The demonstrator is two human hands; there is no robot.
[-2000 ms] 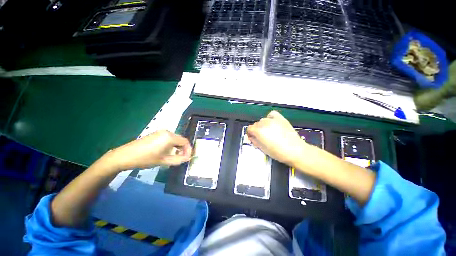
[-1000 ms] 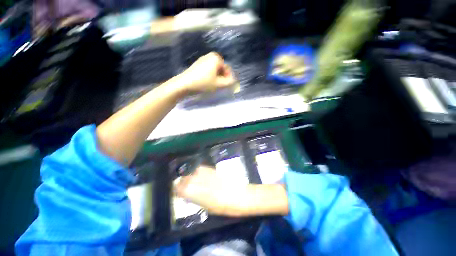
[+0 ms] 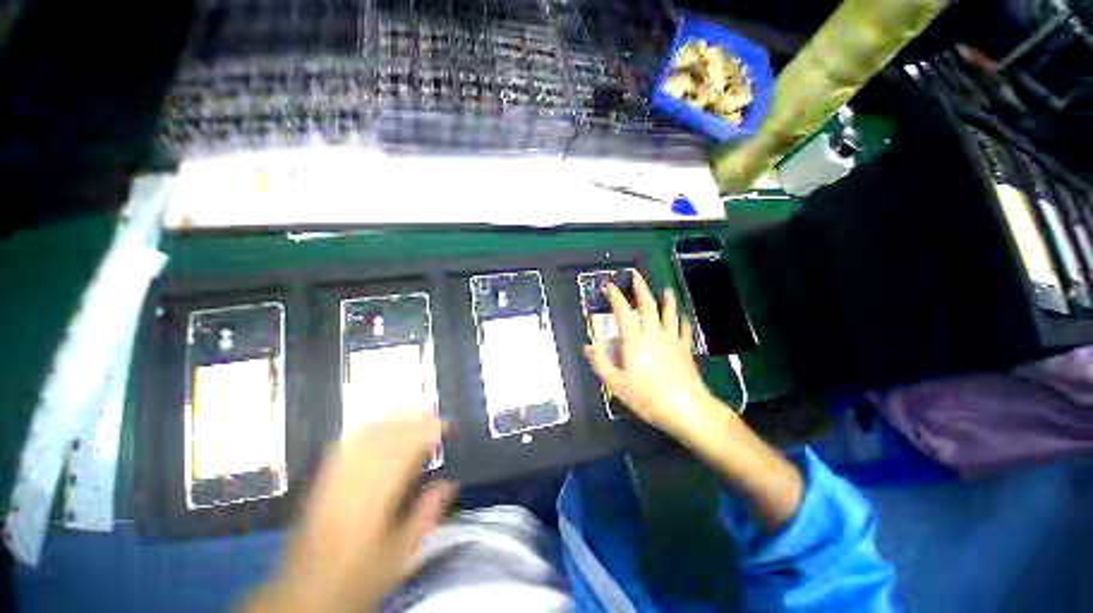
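Observation:
A black foam phone tray (image 3: 314, 402) holds several open smartphone assemblies in a row, among them the leftmost one (image 3: 236, 413) and the third one (image 3: 520, 359). Each has a silvery outline, a dark top and a white middle. My right hand (image 3: 647, 353) is over the rightmost phone (image 3: 603, 329) with its fingers spread; I see nothing held in it. My left hand (image 3: 372, 509) is blurred at the lower edge of the second phone (image 3: 387, 359) and covers its bottom part. I cannot tell whether it holds something.
A dark separate phone (image 3: 716, 299) with a white cable lies right of the tray. Behind are a white board (image 3: 444, 192) with tweezers, a blue pick (image 3: 683, 206), blister trays (image 3: 408, 84), a blue parts bin (image 3: 758, 108) and a yellow-green pole (image 3: 827, 78). White liner strips (image 3: 90, 359) lie left, stacked trays right.
My left hand has come down from the blister trays to the second phone. My right hand has moved right to the rightmost phone and its fingers have spread. The view has shifted.

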